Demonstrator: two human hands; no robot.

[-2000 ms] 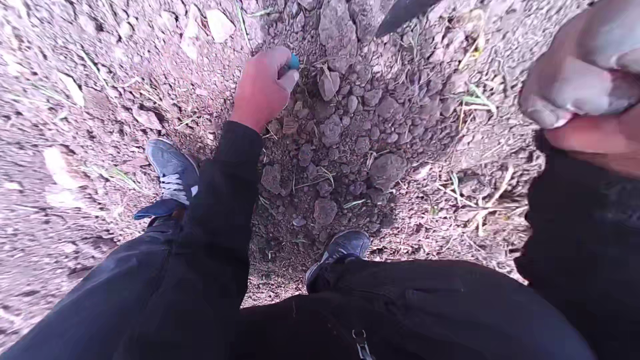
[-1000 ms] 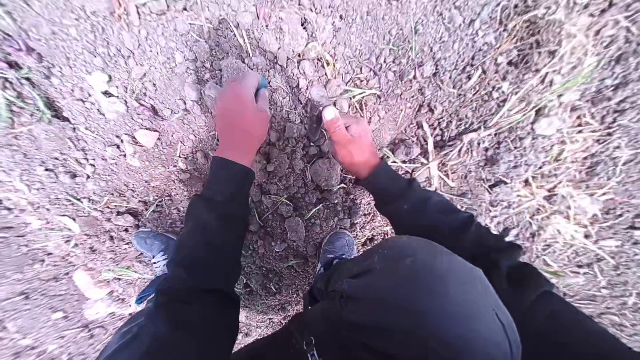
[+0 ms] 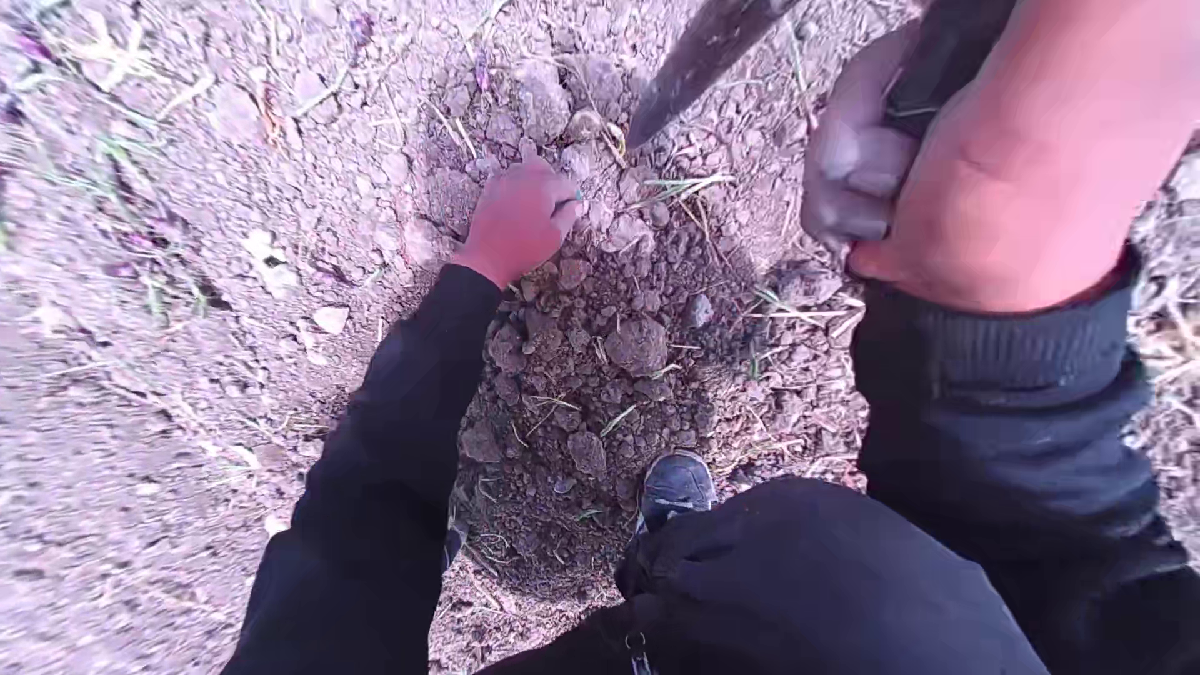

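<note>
My left hand is low on the cloddy soil, fingers curled down around a small teal-green thing that barely shows between thumb and forefinger. Raised close to the camera on the right, my right hand is closed around the dark handle of a hand tool. A tapered metal blade comes in from the top edge, its tip pointing down and left, just up and right of my left hand in the view. The join between handle and blade is out of view. Loose soil clods lie below my left hand.
My shoe stands at the lower edge of the dug soil, with my dark-trousered knee beside it. Dry stalks lie to the right, green weeds grow at the left, and a pale stone sits left of my sleeve.
My right hand has come up from the soil beside my left hand to close by the camera, and the blade is in sight again. My left hand remains low at the soil.
</note>
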